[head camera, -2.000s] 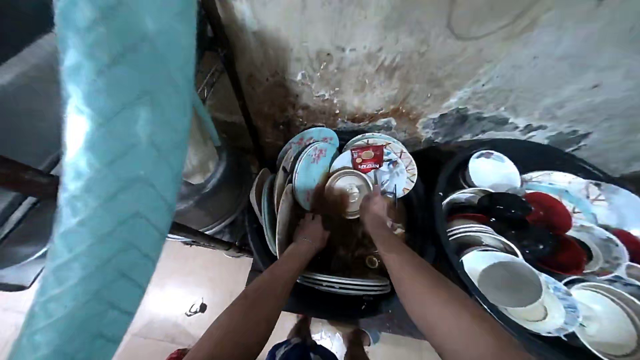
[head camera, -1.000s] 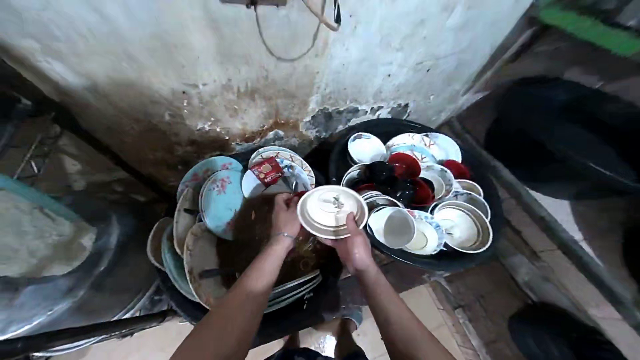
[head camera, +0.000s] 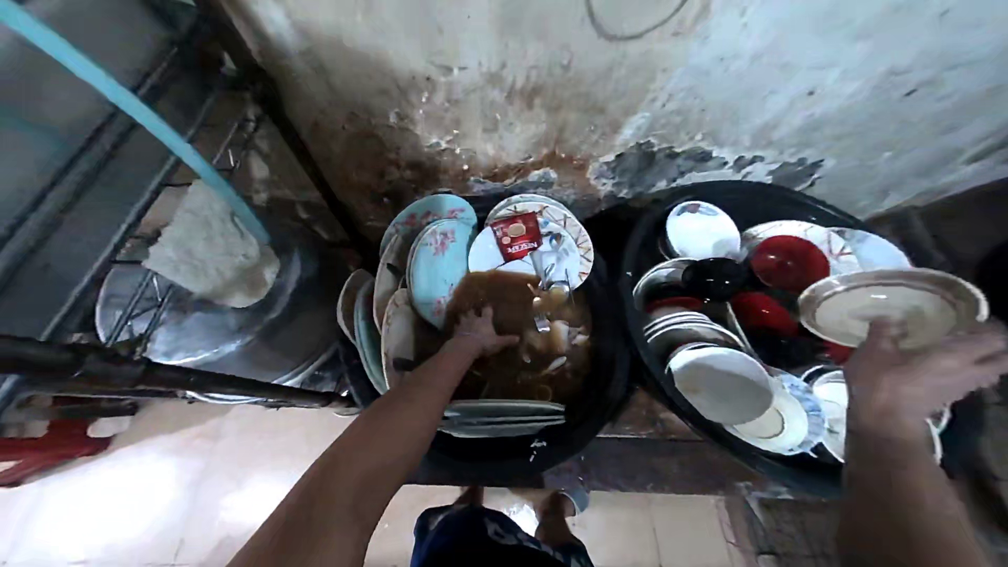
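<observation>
My left hand (head camera: 482, 335), its fingers spread, is at the surface of brown water (head camera: 504, 295) in the left black tub (head camera: 606, 378); whether it touches anything under the water is hidden. Upright plates with a floral pattern (head camera: 441, 272) line that tub's left side. A red sachet (head camera: 517, 236) lies on a white plate at the back, beside forks and floating scraps. On the right, my right hand (head camera: 917, 366) holds a brown-rimmed plate (head camera: 894, 303) above the right black tub (head camera: 642, 346), thumb on its face. White bowls, red bowls (head camera: 789, 264) and a black bowl (head camera: 715, 278) fill that tub.
A peeling wall (head camera: 551, 94) rises behind both tubs. At left stand a metal rack with a dark bar (head camera: 173, 378), a metal basin (head camera: 291, 315) with a pale cloth (head camera: 213, 252), and a turquoise hose (head camera: 134, 102). Tiled floor (head camera: 244, 488) lies below.
The brown-rimmed dish, between both hands one second ago, is now in my right hand alone, farther right over the right tub. My left hand has gone back to the brown water.
</observation>
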